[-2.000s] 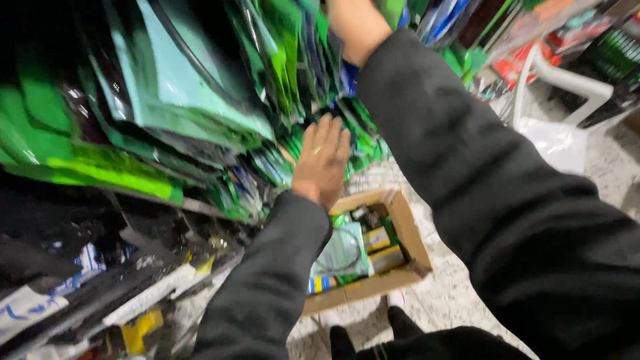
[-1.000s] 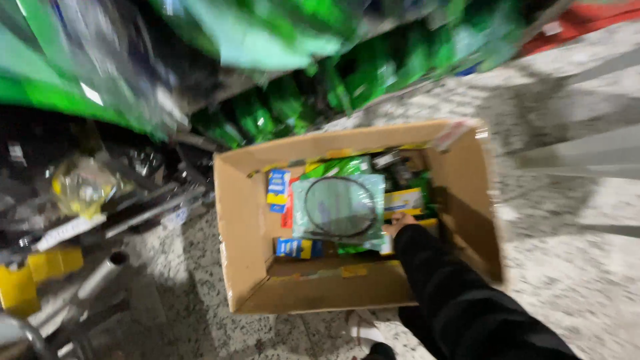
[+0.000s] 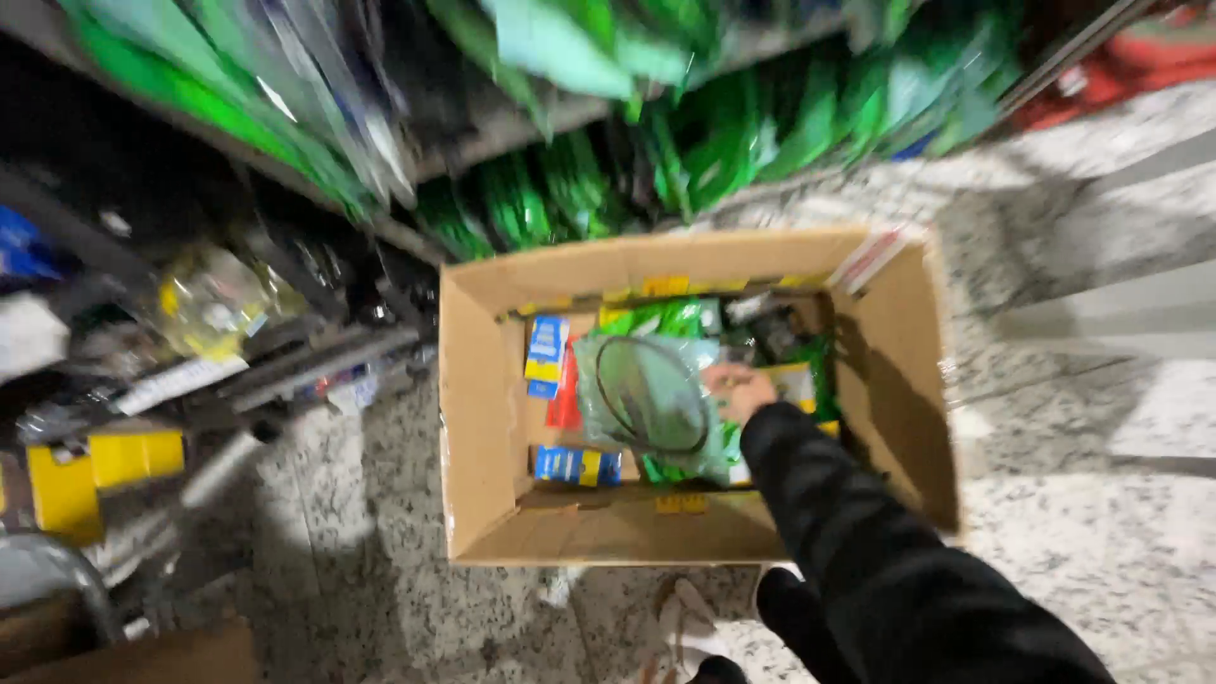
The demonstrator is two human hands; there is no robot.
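My right hand [image 3: 739, 389], in a black sleeve, reaches down into an open cardboard box [image 3: 608, 541] on the floor. Its fingers are at the right edge of a clear plastic bag [image 3: 649, 394] that holds a black looped cable or belt over green backing. Blur hides whether they grip it. Under and around the bag lie blue and yellow small boxes [image 3: 578, 465], a red packet [image 3: 564, 394], green packets [image 3: 665, 316] and a yellow-and-white box [image 3: 792, 384] just right of the hand. My left hand is out of view.
Shelves with green plastic packets [image 3: 712, 142] run behind the box. On the left are a metal rack [image 3: 323, 366], yellow boxes [image 3: 66, 489] and a clear bag with yellow parts [image 3: 214, 294]. Pale chair-like legs [image 3: 1121, 304] stand at right on the speckled floor.
Two seconds ago both hands were up at the hanging green packets; now the right hand is down in the box and the left is out of view. The view has swung toward the box.
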